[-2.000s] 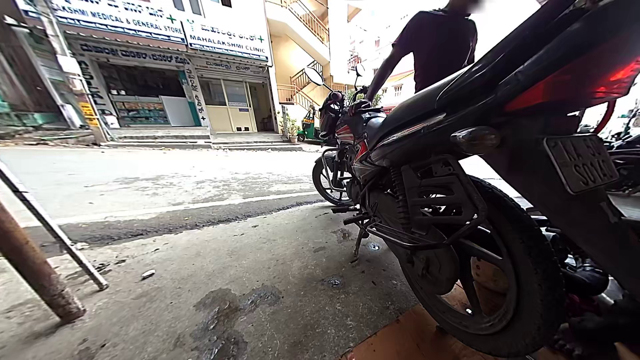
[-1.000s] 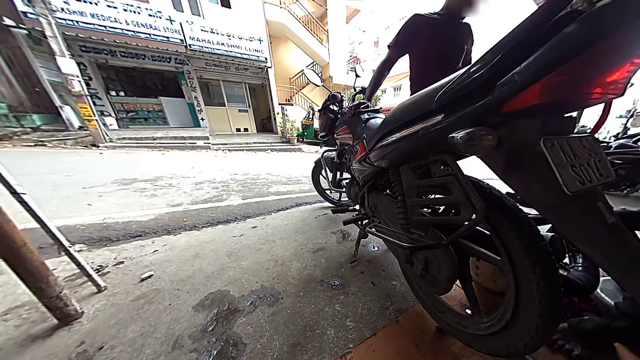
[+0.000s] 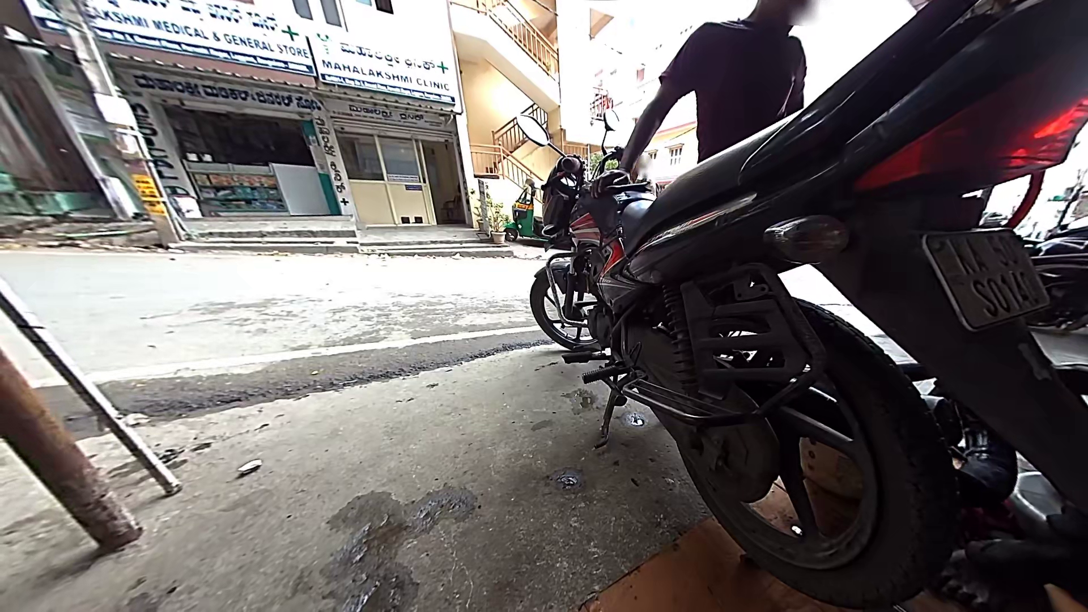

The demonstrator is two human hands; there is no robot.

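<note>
Neither of my hands can be made out. A black motorcycle with red trim (image 3: 722,191) stands on its stand, its rear end nearest to me on the right. Its rear wheel (image 3: 914,501) is beside a brown sheet (image 3: 671,574) on the ground. The red tail light (image 3: 977,136) shows bright patches. Beyond the seat is a person in a dark shirt (image 3: 735,89), one hand (image 3: 610,181) resting near the fuel tank. Behind the rear wheel, at the lower right, are dark shapes and a metal part, too shadowed to identify.
Concrete ground (image 3: 476,518) with wet, dark stains borders a road (image 3: 280,293). A rusty pole (image 3: 64,463) and a thin metal bar (image 3: 102,399) slant in at the left. Across the road are shopfronts, an outside staircase (image 3: 518,51) and a green auto rickshaw (image 3: 524,217).
</note>
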